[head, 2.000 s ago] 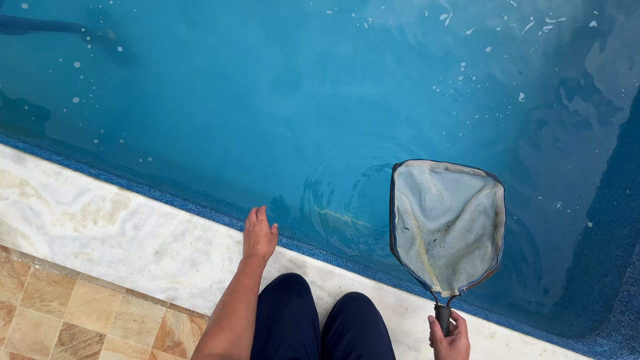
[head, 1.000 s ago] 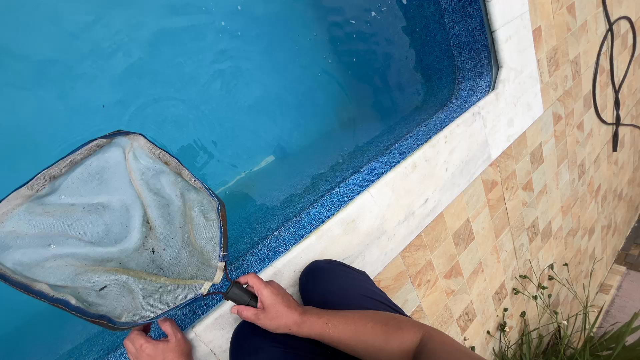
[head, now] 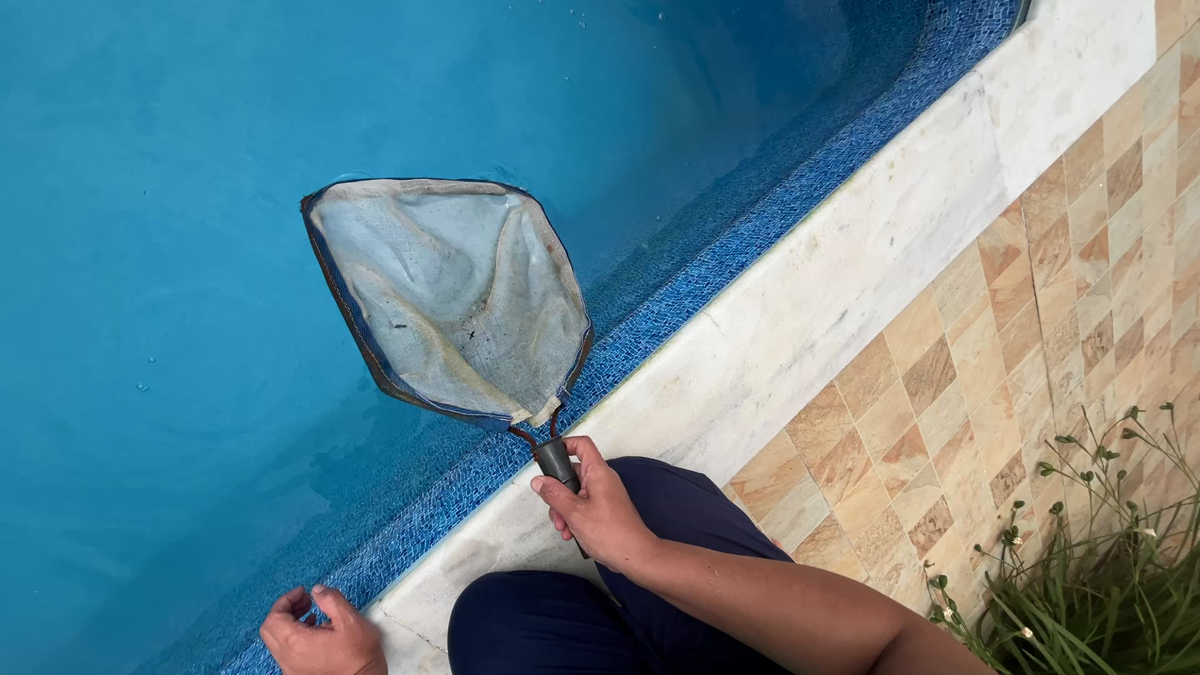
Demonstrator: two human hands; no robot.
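My right hand (head: 595, 506) grips the dark plastic handle (head: 558, 461) of a pool skimmer net (head: 459, 300). The net's pale mesh bag, with a blue-edged frame, lies over the pool water near the wall, dark specks of debris on its mesh. Rusty metal prongs join frame and handle. At the bottom left, my left hand (head: 322, 633) is held over the pool's edge, fingers curled and apart, with nothing in it.
Blue pool water (head: 187, 234) fills the left. A white marble coping (head: 797, 272) runs diagonally beside blue mosaic tile (head: 741, 281). Beige patterned paving (head: 900, 394) lies beyond it, with a grassy plant (head: 1097, 581) at the lower right. My knees are at the coping.
My left hand, near the net's rim a second ago, is now apart from it at the lower left. The right hand still holds the handle. The view has turned.
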